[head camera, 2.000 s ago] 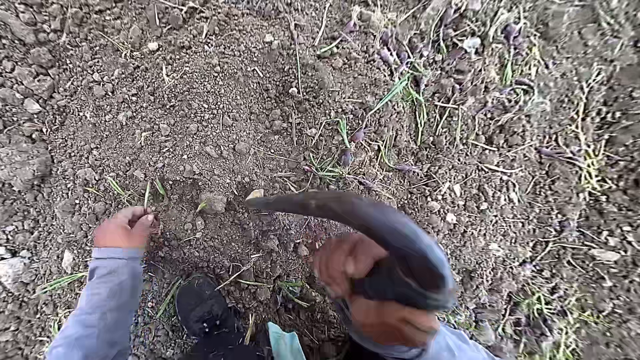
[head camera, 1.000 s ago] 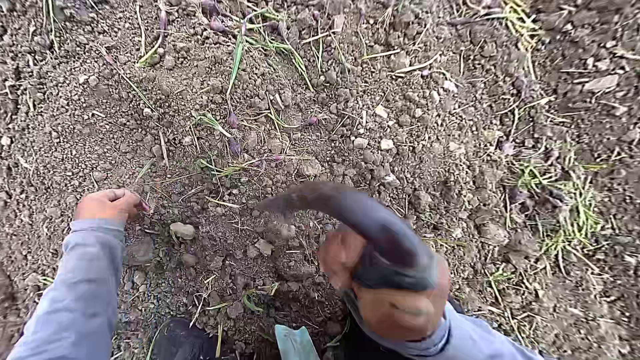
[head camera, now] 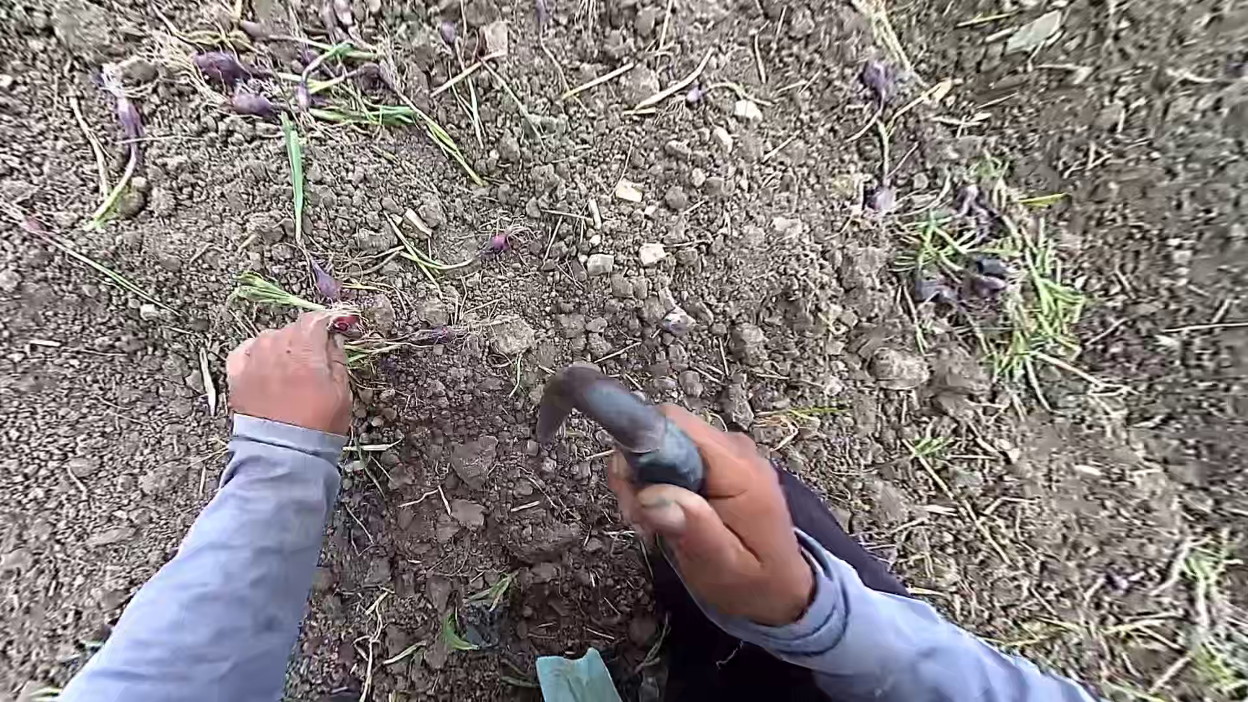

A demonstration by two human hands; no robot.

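My left hand [head camera: 291,373] has its fingers pinched at a small red onion bulb [head camera: 343,322] with green leaves, low over the soil. Beside the fingertips lies another purple onion [head camera: 326,283]. To the right, my right hand [head camera: 721,512] is wrapped around the dark handle of a curved hand tool [head camera: 609,409], whose hooked blade points left above the ground. The tip is slightly blurred, and most of the handle is hidden in the fist.
Uprooted purple onions [head camera: 234,83] with green tops lie at the upper left. A heap of onion leaves and bulbs [head camera: 985,283] sits at the right. Stones and dry stems dot the soil. A light green piece of material [head camera: 577,678] shows at the bottom edge, beside my dark-clothed leg [head camera: 809,546].
The view has shifted to the right over the ground. My left hand is now at the scattered onions. The curved tool in my right hand has turned, its blade now hooking downward.
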